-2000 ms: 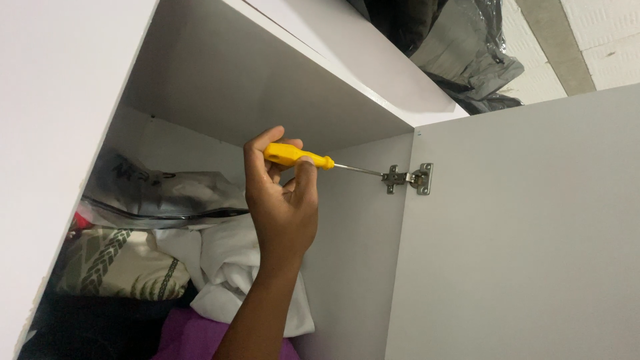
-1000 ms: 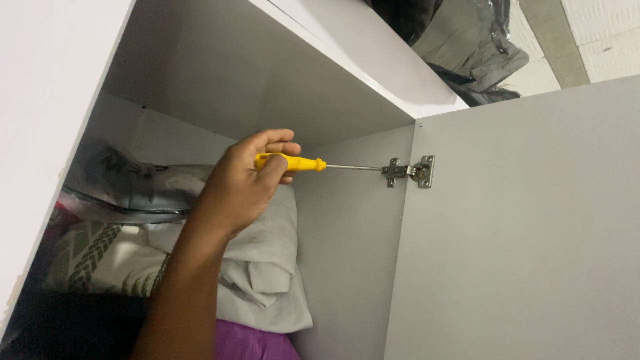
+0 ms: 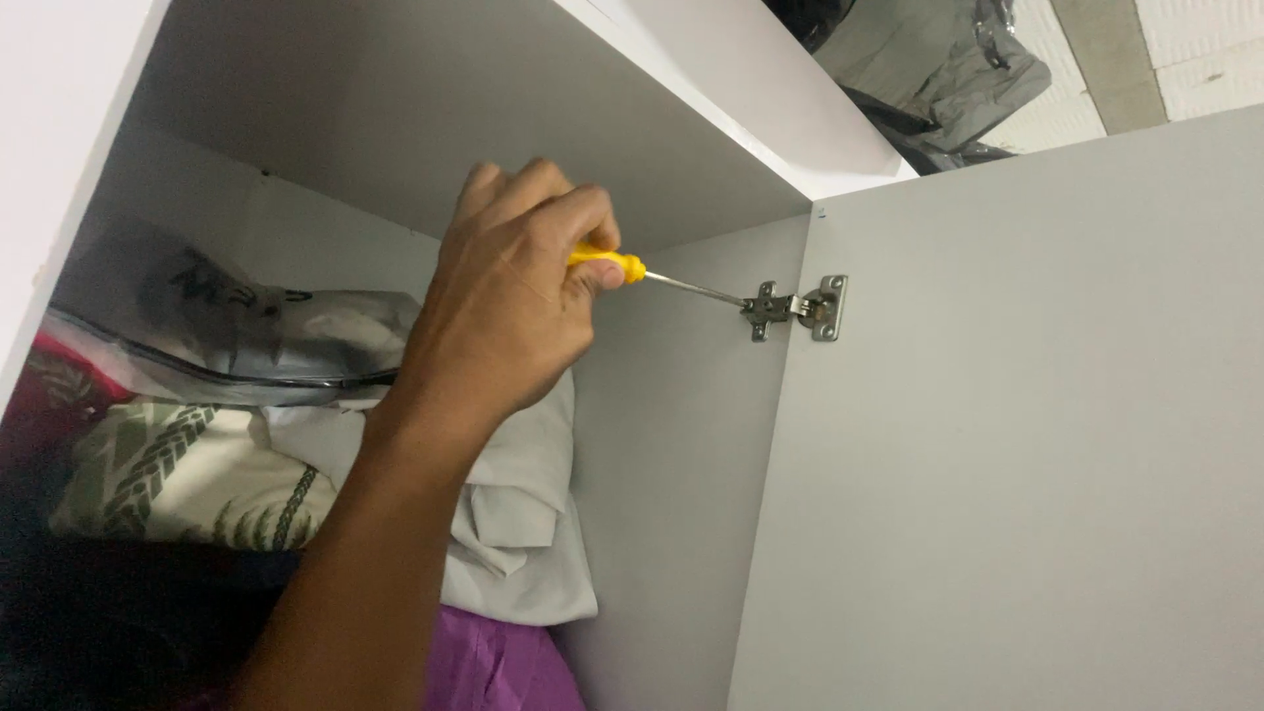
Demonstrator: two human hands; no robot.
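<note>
My left hand (image 3: 523,267) is closed around the yellow handle of a screwdriver (image 3: 622,265), the back of the hand toward the camera. The screwdriver's thin metal shaft slants slightly down to the right, its tip at the left side of a metal concealed cabinet hinge (image 3: 775,308). This hinge joins the cabinet's inner side panel (image 3: 681,415) to the light grey door (image 3: 1007,425), which stands open. Its cross-shaped mounting plate is on the panel and its cup on the door. Whether the tip sits in a screw cannot be told. My right hand is out of view.
Inside the cabinet are a clear plastic bag (image 3: 346,331), a patterned cloth (image 3: 197,474), white folded fabric (image 3: 518,533) and purple fabric (image 3: 499,662). The cabinet's top panel (image 3: 444,89) spans above my hand. Dark plastic wrapping (image 3: 938,79) lies on top of the cabinet.
My left hand has turned on the screwdriver handle, from fingers and thumb in view two seconds ago to the back of the hand now. The tip stays at the hinge.
</note>
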